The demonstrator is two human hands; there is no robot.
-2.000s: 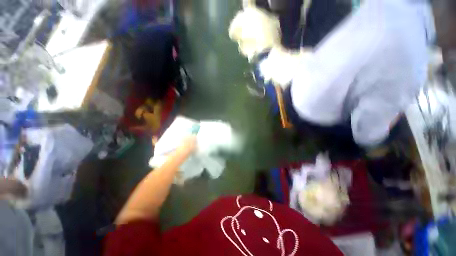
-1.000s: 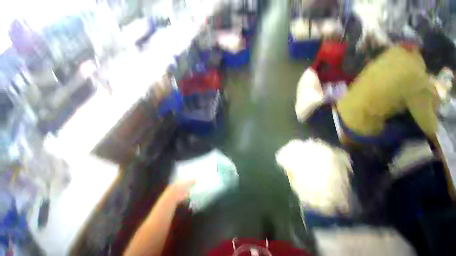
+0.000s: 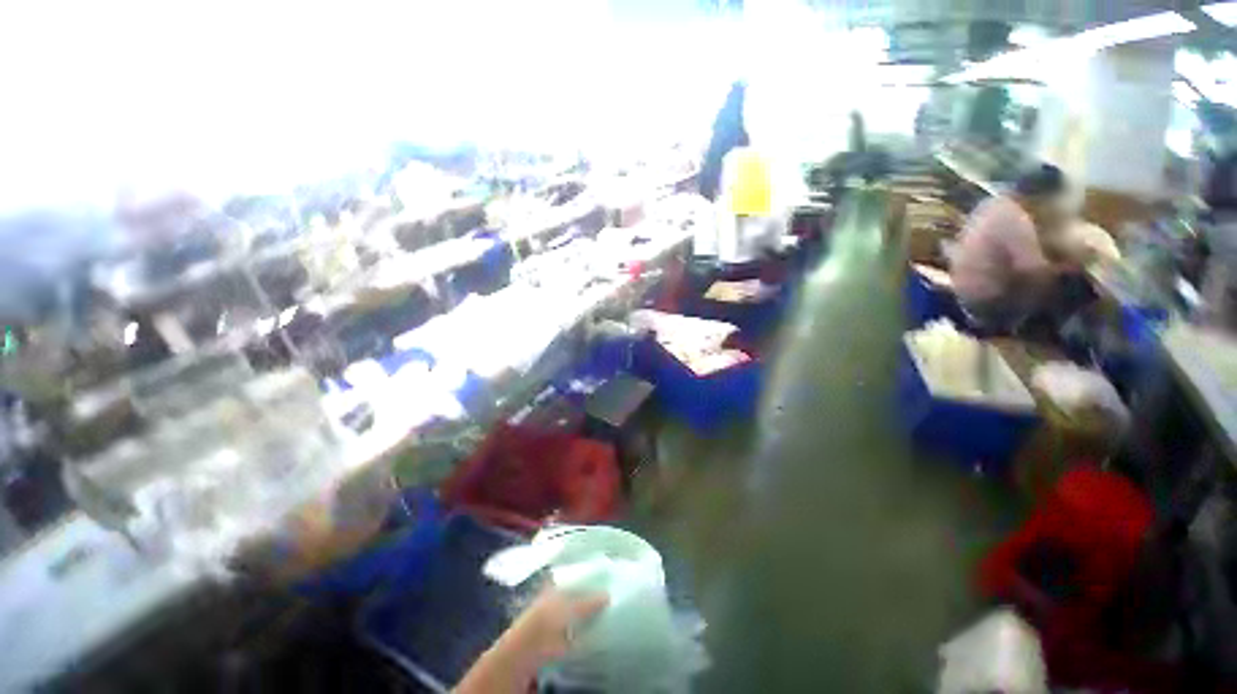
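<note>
A folded bundle of pale mint and white fabric (image 3: 617, 597) is at the lower middle of the head view. My left hand (image 3: 554, 626) holds it from its left side, with the thumb over the near face. The bundle is curved at the top, and a white piece sticks out to the left. The fingers behind it are hidden. My right hand is not in view.
A green aisle (image 3: 841, 407) runs ahead. Red baskets (image 3: 536, 475) and blue bins (image 3: 705, 386) stand on its left. A blue bin (image 3: 966, 423) and a red basket (image 3: 1085, 542) are on the right. A person (image 3: 1004, 258) sits farther right.
The view has swung up from the floor and workers nearby to the long aisle and rows of tables. My left hand still holds the bundle, now lower in the picture. The worker in yellow has left view.
</note>
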